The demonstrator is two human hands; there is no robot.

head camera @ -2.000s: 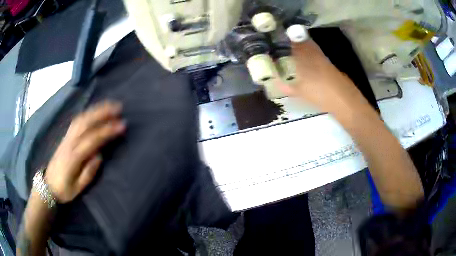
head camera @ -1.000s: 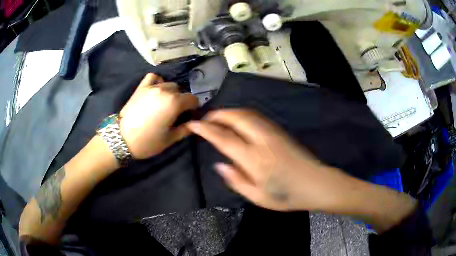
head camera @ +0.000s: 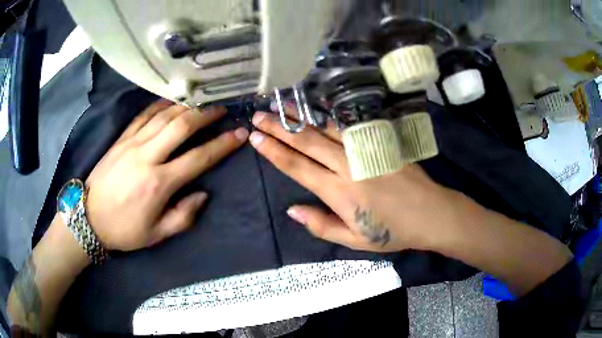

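Observation:
Black cloth panels (head camera: 231, 218) lie flat on the machine table, with a seam line running down the middle toward the needle area. My left hand (head camera: 155, 171) lies flat on the cloth left of the seam, fingers spread. My right hand (head camera: 356, 191) lies flat right of the seam, partly behind the tension dials. Both sets of fingertips almost meet at the seam, just under the cream machine head (head camera: 198, 39). The presser foot and needle are mostly hidden by the head and fingers.
Cream tension dials (head camera: 373, 150) and a wire thread guide (head camera: 290, 112) stand over my right hand. A dark bar (head camera: 26, 105) is at upper left. The white table edge with ruler marks (head camera: 264, 297) shows in front. Something blue (head camera: 498, 288) is at lower right.
The view has moved closer to the machine head. My hands, close together at the cloth's join a second ago, now lie flat and spread on either side of the seam. The cloth lies smoother.

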